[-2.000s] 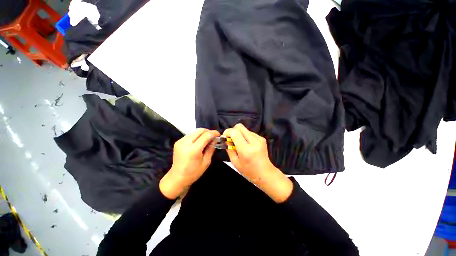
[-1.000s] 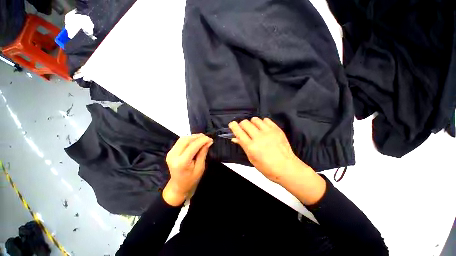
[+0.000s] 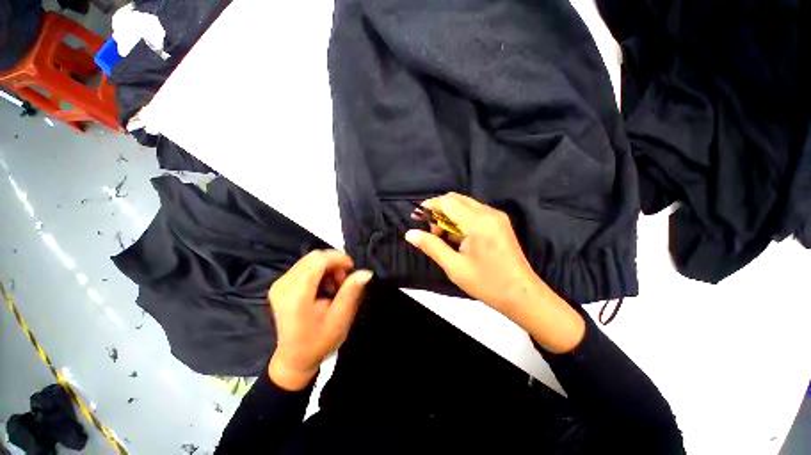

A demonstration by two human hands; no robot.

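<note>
A black garment [image 3: 498,115] lies on the white table in front of me, its gathered waistband [image 3: 569,271] toward me. A thin dark loop [image 3: 610,311] sticks out at the band's right corner. My right hand [image 3: 485,258] is over the band near a short straight pocket line, holding small yellow thread snips [image 3: 445,224] with dark tips. My left hand [image 3: 313,307] is at the band's left corner, thumb and fingers curled and a little apart. Whether its fingertips hold a thread is too small to tell.
A crumpled black garment pile [image 3: 720,133] is on the table's right side. Black cloth [image 3: 209,275] hangs at the left table edge. An orange stool [image 3: 62,75] and a blue item [image 3: 108,57] are at upper left. The grey floor [image 3: 80,213] has dark scraps.
My left hand has moved down and left, away from the snips. My right hand has shifted slightly, and the yellow snips show more clearly than one second ago.
</note>
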